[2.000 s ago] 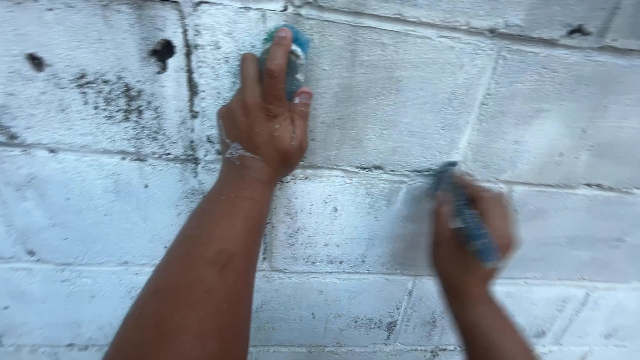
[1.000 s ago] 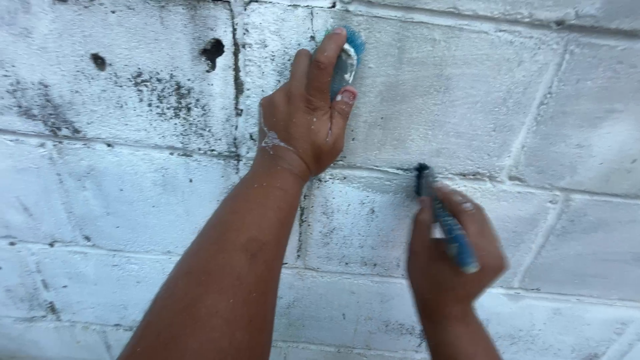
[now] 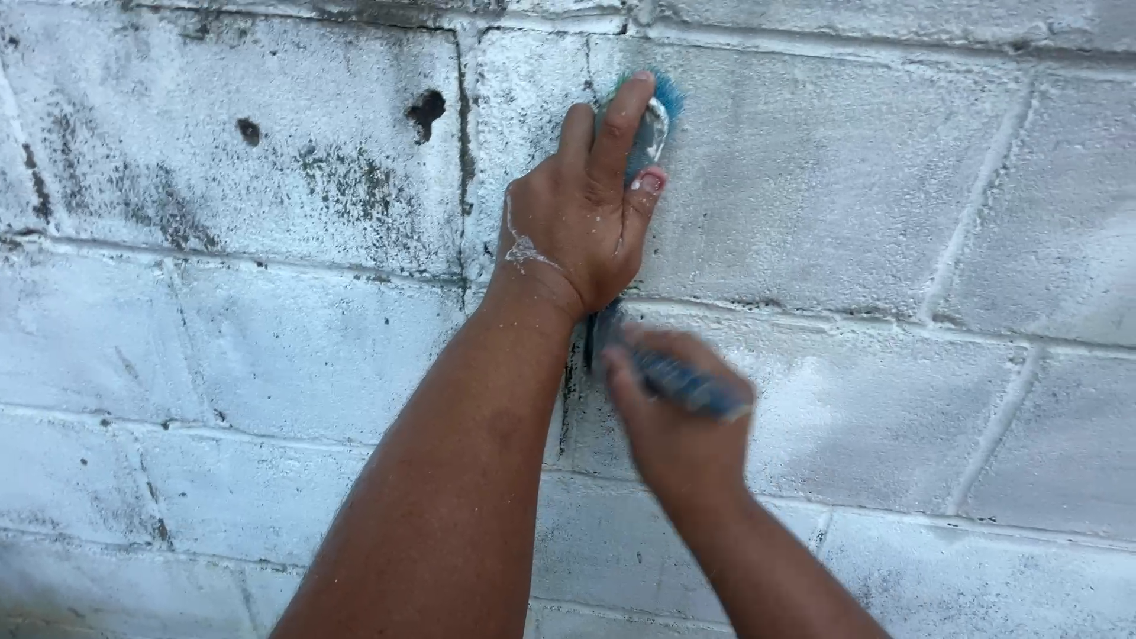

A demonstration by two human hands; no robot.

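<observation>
My left hand (image 3: 590, 200) grips a scrub brush with blue and green bristles (image 3: 670, 99) and holds it against a white-painted block wall (image 3: 799, 177). White splashes, paint or suds, mark the wrist. Just below, my right hand (image 3: 688, 399) is closed round the blue handle of a paintbrush-like brush (image 3: 679, 377), blurred by motion. Its dark head meets the wall beside my left wrist, near a mortar joint, and is partly hidden.
Mortar joints divide the wall into blocks. At the upper left are a dark hole (image 3: 426, 114), a smaller hole (image 3: 248, 131) and black-green stains (image 3: 346, 182). Greyer blocks lie to the right.
My right hand has moved left along the wall with its brush, from well right of my left wrist to right beside it. My left hand keeps its brush near the same joint.
</observation>
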